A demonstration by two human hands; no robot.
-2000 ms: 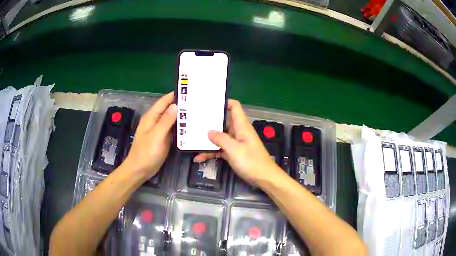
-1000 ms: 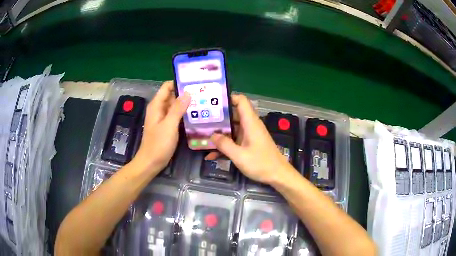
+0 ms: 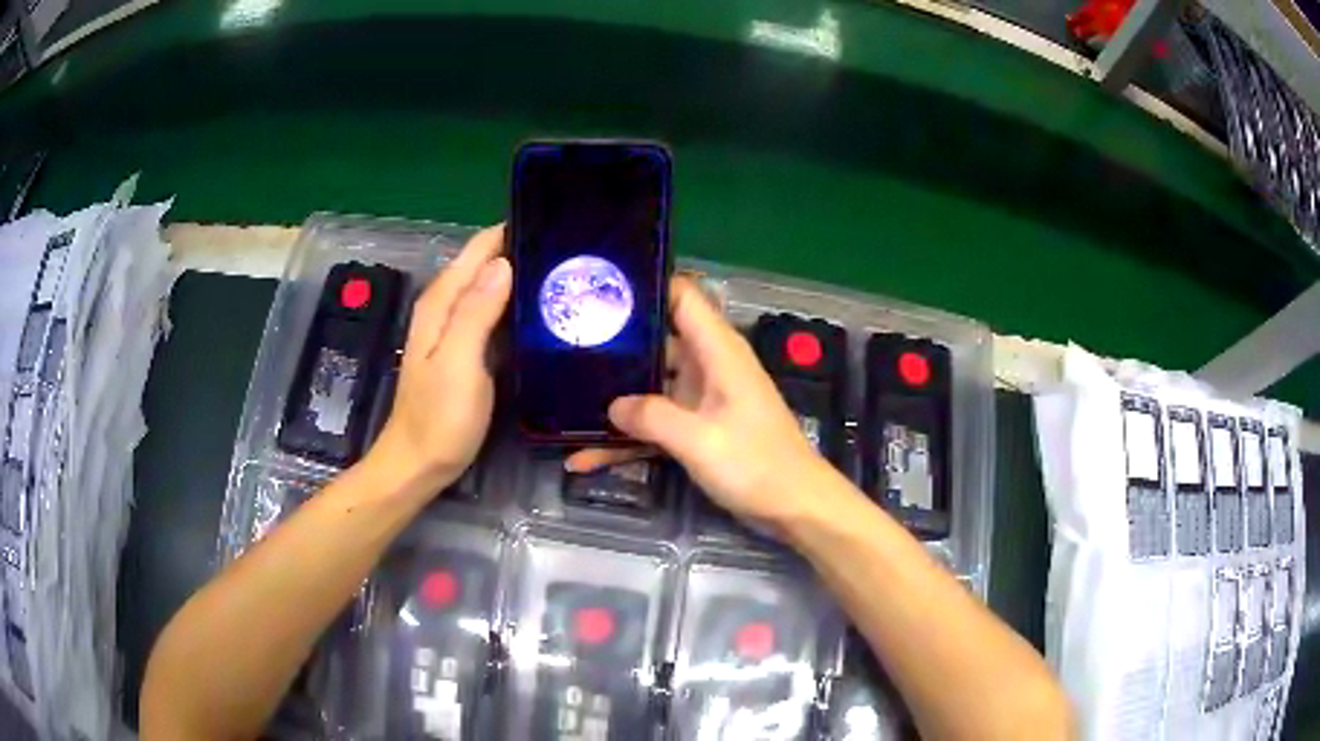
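A large smartphone [image 3: 586, 217] is held upright above the tray in both hands. Its screen is dark with a bright round moon-like picture. My left hand [image 3: 456, 355] grips its left edge, with the thumb along that side. My right hand [image 3: 724, 413] holds its right edge, with the thumb at the lower right of the screen and a finger beneath the phone. Both hands are bare. Below is a clear blister tray [image 3: 970, 434] with black phone units, each with a red dot, such as the one at the left [image 3: 342, 362]. The smartphone and hands hide some units.
White foam sheets with front housings lie at the right [image 3: 1100, 608], and more white sheets [image 3: 102, 434] are stacked at the left. A glossy green conveyor belt [image 3: 927, 188] runs beyond the tray. A metal support [image 3: 1274, 340] stands at the far right.
The smartphone's screen has gone from a white list to an icon page and now to a dark screen with a round picture. My left thumb has moved off the screen to the phone's left edge.
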